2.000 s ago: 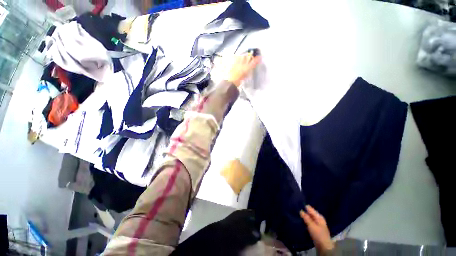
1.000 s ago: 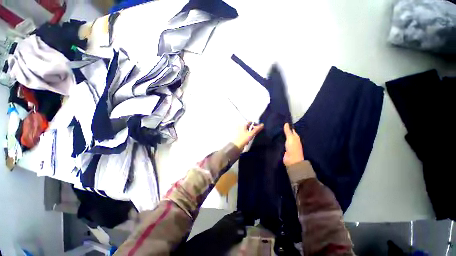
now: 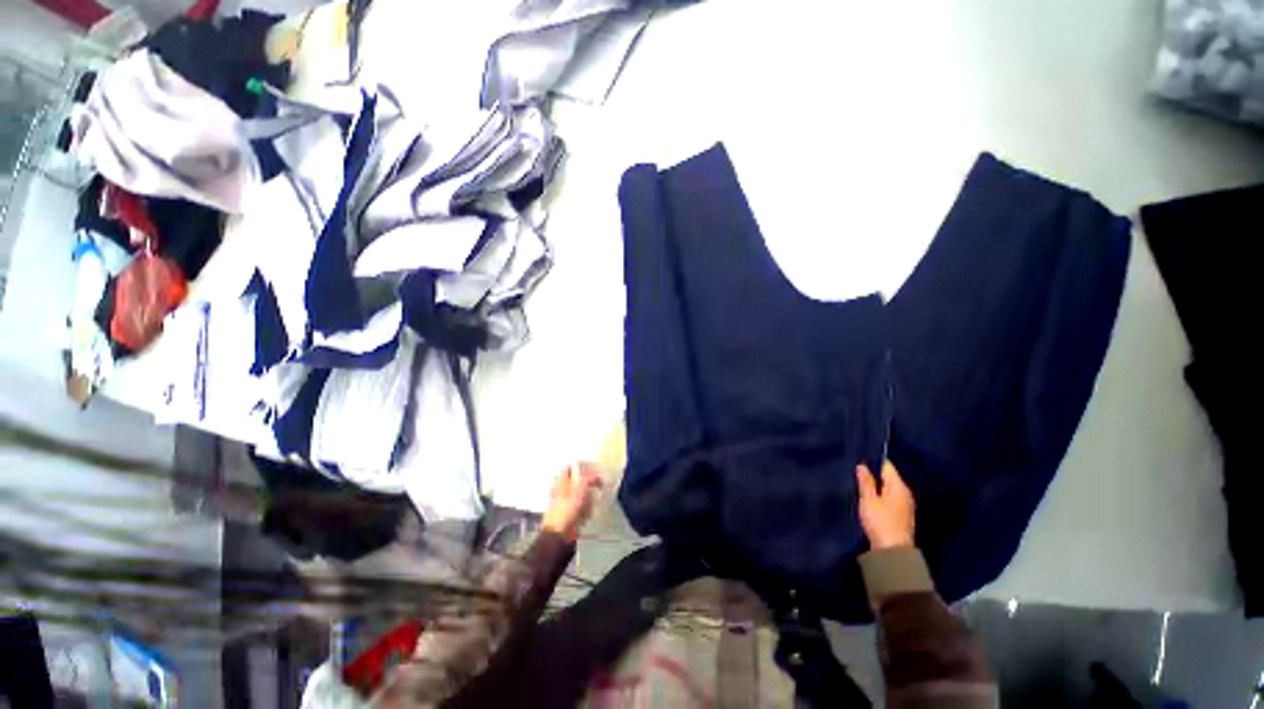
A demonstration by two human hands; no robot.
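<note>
Two navy trouser panels (image 3: pixel 776 402) lie side by side on the white table, their curved edges forming a U-shaped gap at the top. My right hand (image 3: pixel 889 510) rests on the panels near their meeting line. A thin pale line runs up from its fingertips; I cannot tell whether it is a pen or a fabric edge. My left hand (image 3: pixel 573 499) is at the table's front edge, left of the panels. A tan card (image 3: pixel 611 454) shows partly beside its fingertips; whether the hand grips it is unclear.
A heap of navy and pale grey-white pieces (image 3: pixel 444 263) lies at left, with a red-orange bundle (image 3: pixel 147 301) beyond it. Black panels (image 3: pixel 1217 346) lie at the right edge. A grey mottled bundle (image 3: pixel 1210 58) is at the top right.
The left panel, held in both hands a second ago, now lies flat beside the right one. My left hand has moved down and left, to the tan card; my right hand has moved down and right.
</note>
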